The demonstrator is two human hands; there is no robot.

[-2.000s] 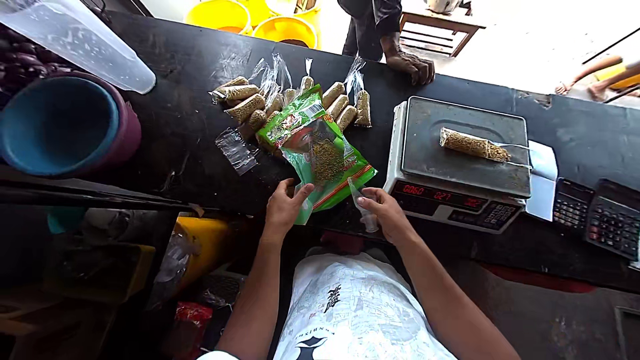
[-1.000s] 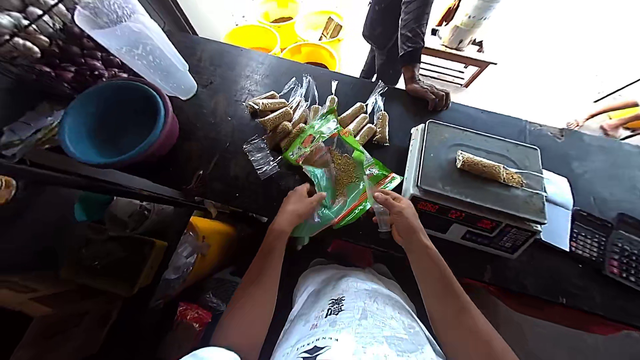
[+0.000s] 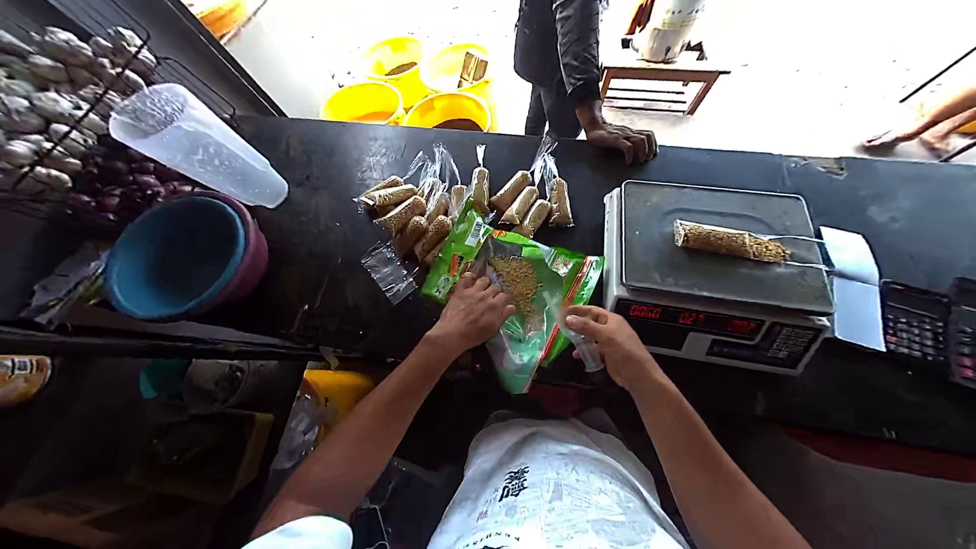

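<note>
A green printed plastic bag [image 3: 576, 267] with loose tan grains [image 3: 518, 282] inside lies at the counter's front edge. My left hand [image 3: 476, 309] rests on the bag's left side, over its clear part; whether it pinches the plastic cannot be told. My right hand [image 3: 610, 339] holds a small clear plastic scoop [image 3: 585, 347] at the bag's right side. Behind the bag lie several filled clear packets [image 3: 400, 213], with a flat empty clear bag [image 3: 387, 271] to their left. One grain-filled packet [image 3: 717, 240], its mouth toward the right, lies on the digital scale [image 3: 640, 267].
Nested basins [image 3: 175, 255], a translucent plastic jug [image 3: 198, 145] and a wire rack of garlic and onions [image 3: 65, 99] stand at left. Paper [image 3: 858, 286] and calculators [image 3: 915, 324] lie right of the scale. Across the counter, another person's hand [image 3: 621, 141] rests on its edge.
My left hand has moved up from the bag's lower edge onto its clear part. The view has shifted, showing more of the rack at left. The packet stays on the scale.
</note>
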